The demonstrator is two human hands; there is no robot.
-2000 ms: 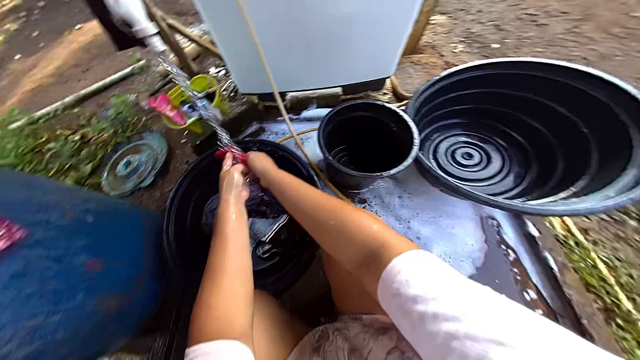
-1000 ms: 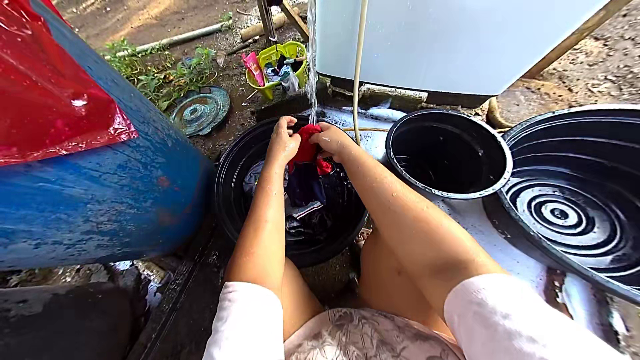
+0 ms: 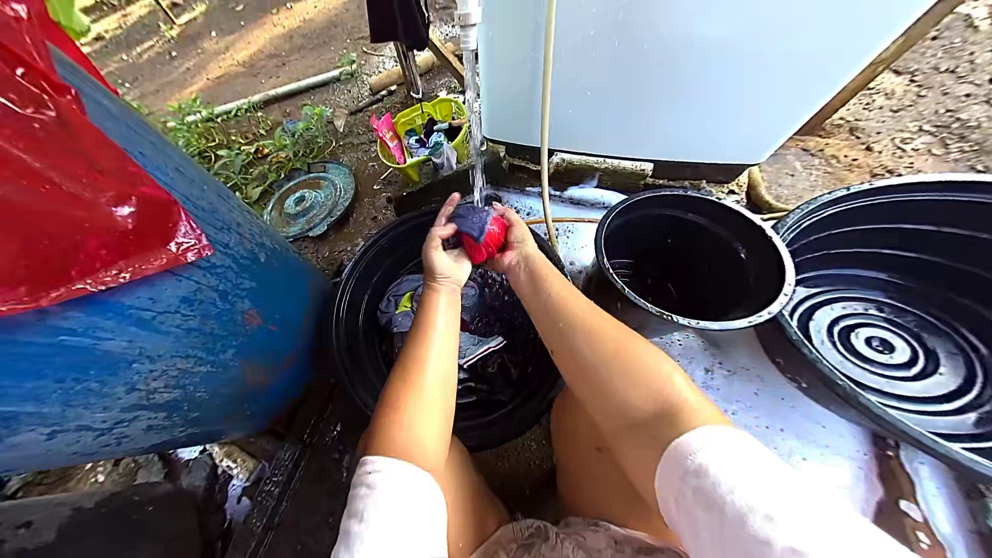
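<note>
Both hands hold a wet red and dark cloth (image 3: pixel 482 232), bunched up under a stream of water (image 3: pixel 473 132) from a white pipe fitting (image 3: pixel 468 19). My left hand (image 3: pixel 446 252) cups its left side with the fingers raised, and my right hand (image 3: pixel 513 236) grips its right side. Below them stands a round black plastic tub (image 3: pixel 353 310) with wet clothes (image 3: pixel 403 298) inside, partly hidden by my forearms.
A blue barrel (image 3: pixel 232 349) with red plastic (image 3: pixel 93 209) stands left. Right are a black bucket (image 3: pixel 787 283) and a wide black basin (image 3: pixel 891 310). A hose (image 3: pixel 545 101) hangs before a pale appliance (image 3: pixel 682 77); a yellow-green basket (image 3: pixel 411 116) lies beyond the tub.
The red cloth was stretched toward the tub one second ago; now it is bunched between both hands under the water. The view has swung left since the earliest frame.
</note>
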